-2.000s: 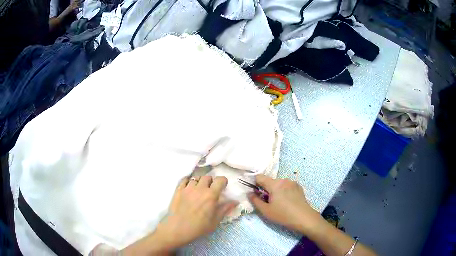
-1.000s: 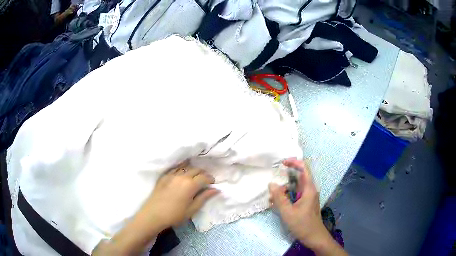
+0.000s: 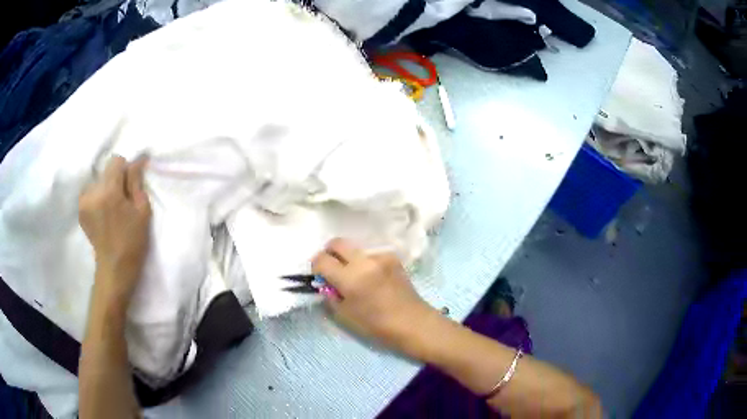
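Observation:
A large white fabric piece (image 3: 270, 90) with a fringed raw edge covers much of the table. My left hand (image 3: 119, 213) grips the fabric at the left and has it bunched into folds. My right hand (image 3: 368, 290) holds thread snips (image 3: 327, 288) with blue and pink handles. Their dark blades point left over a flat white flap near the front edge, with the tips apart. A dark band (image 3: 223, 327) shows at the fabric's lower edge.
Red and yellow scissors (image 3: 407, 69) and a slim white stick (image 3: 445, 105) lie right of the fabric on the pale tabletop (image 3: 500, 172). Navy and white pieces (image 3: 483, 37) are piled beyond. Folded cream pieces (image 3: 643, 98) sit on a blue crate (image 3: 594, 192) at the right.
My left hand has moved left, pulling fabric into folds. My right hand has moved left with the snips, away from the right-hand edge. The view has shifted, and the scissors appear higher.

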